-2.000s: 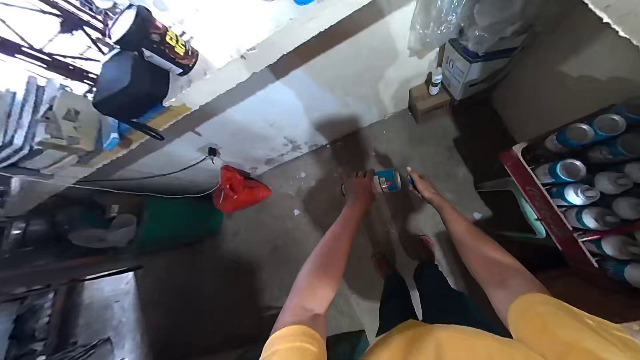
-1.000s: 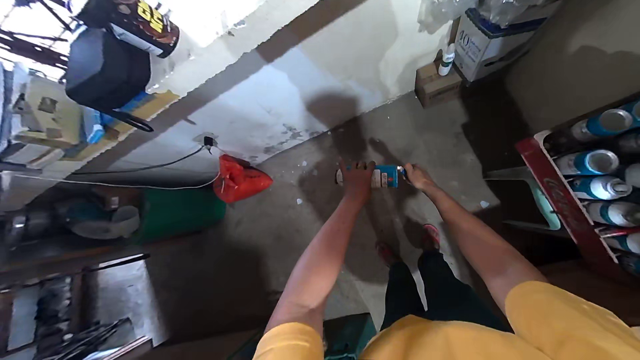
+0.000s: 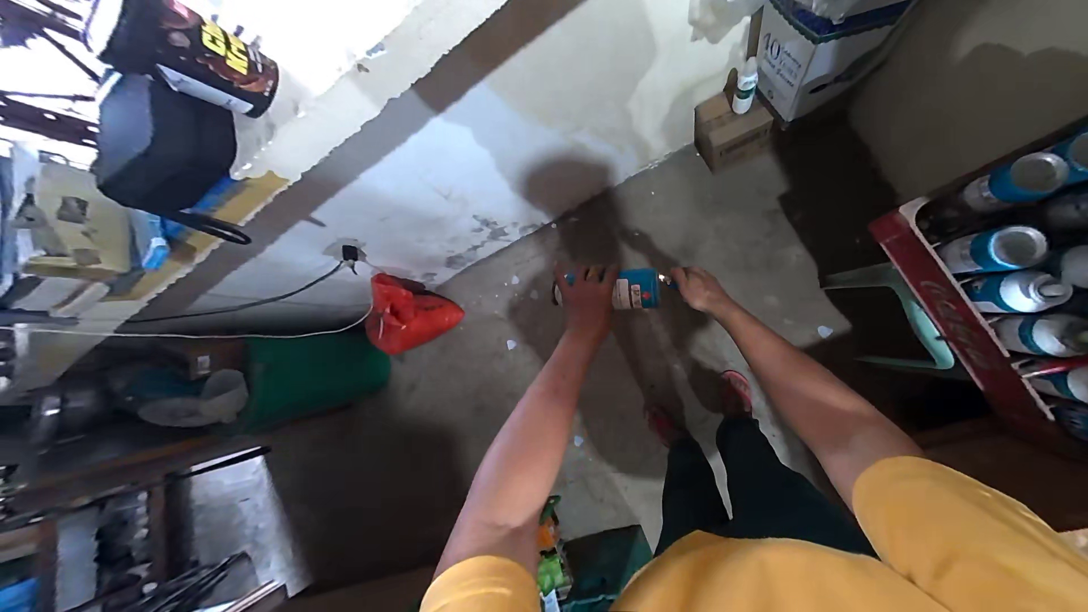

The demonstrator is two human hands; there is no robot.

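A blue and white cylindrical canister lies sideways in the air above the concrete floor. My left hand is wrapped around its body, hiding its left part. At its right end, my right hand pinches a small shiny part close to the canister's end; whether that part is joined to the canister cannot be told. Both arms reach forward from yellow sleeves.
At right stands a red crate with several blue and white canisters, beside a pale green plastic stool. A cardboard box holds a white bottle. A red plastic bag hangs by the wall, near a green container.
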